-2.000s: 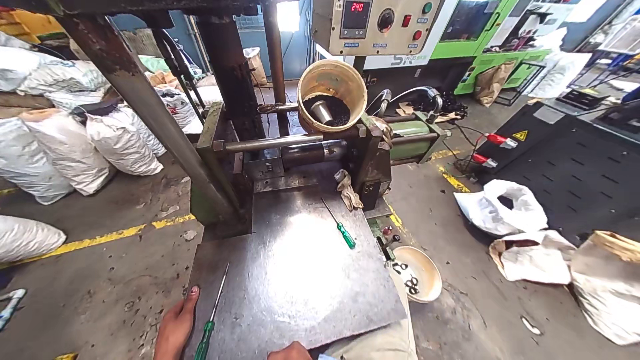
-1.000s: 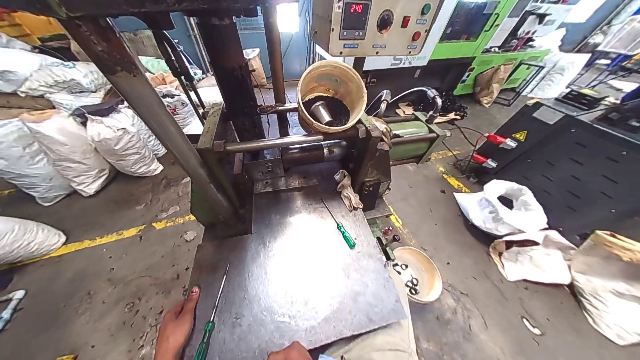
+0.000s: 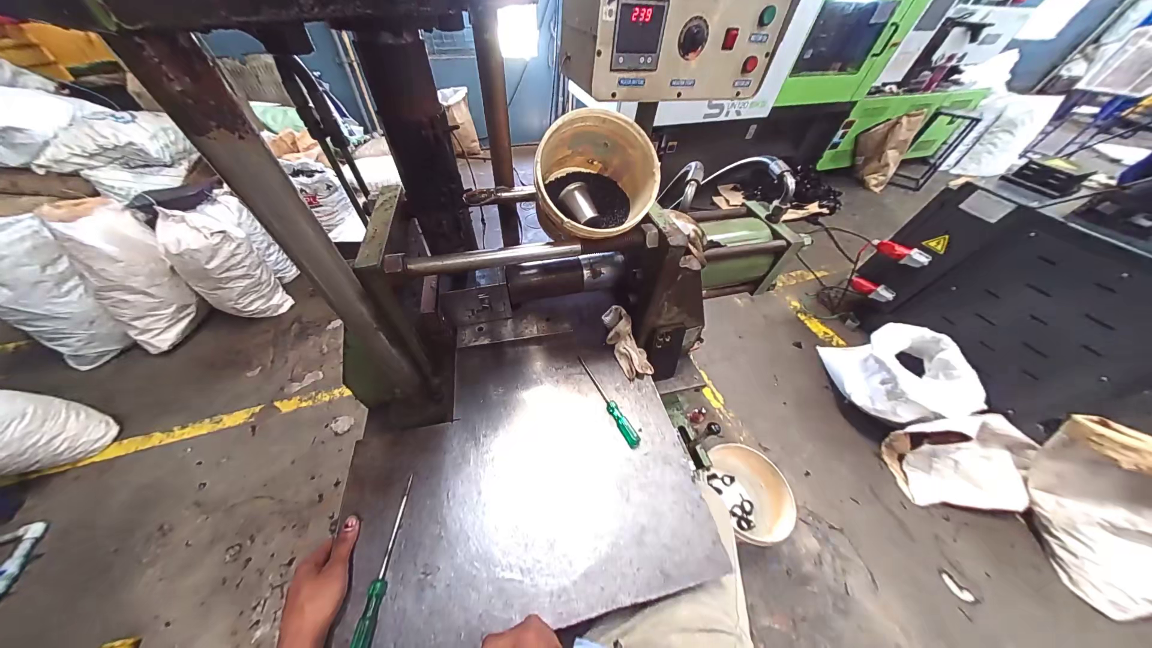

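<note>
My left hand [image 3: 319,585] rests at the left edge of the metal table plate [image 3: 432,531], thumb on the edge, its other fingers hidden. Just right of it lies a long screwdriver with a green handle [image 3: 369,612]. My right hand [image 3: 522,634] is at the plate's front edge, cut off by the frame, so its fingers do not show fully. A second green-handled screwdriver [image 3: 621,423] lies farther back at the right, near a crumpled cloth glove [image 3: 625,342]. A tilted tub [image 3: 643,153] of black granules with a metal cup [image 3: 579,202] sits over the machine's rods.
Steel columns [image 3: 270,207] and a horizontal rod [image 3: 495,258] bound the plate at the left and back. A control box [image 3: 675,76] hangs above. Right of the plate, a bowl [image 3: 778,504] holds black rings. White sacks [image 3: 117,270] stand left; open sacks [image 3: 963,468] lie right.
The red number on the control box display has changed. My hands and both screwdrivers have not plainly moved.
</note>
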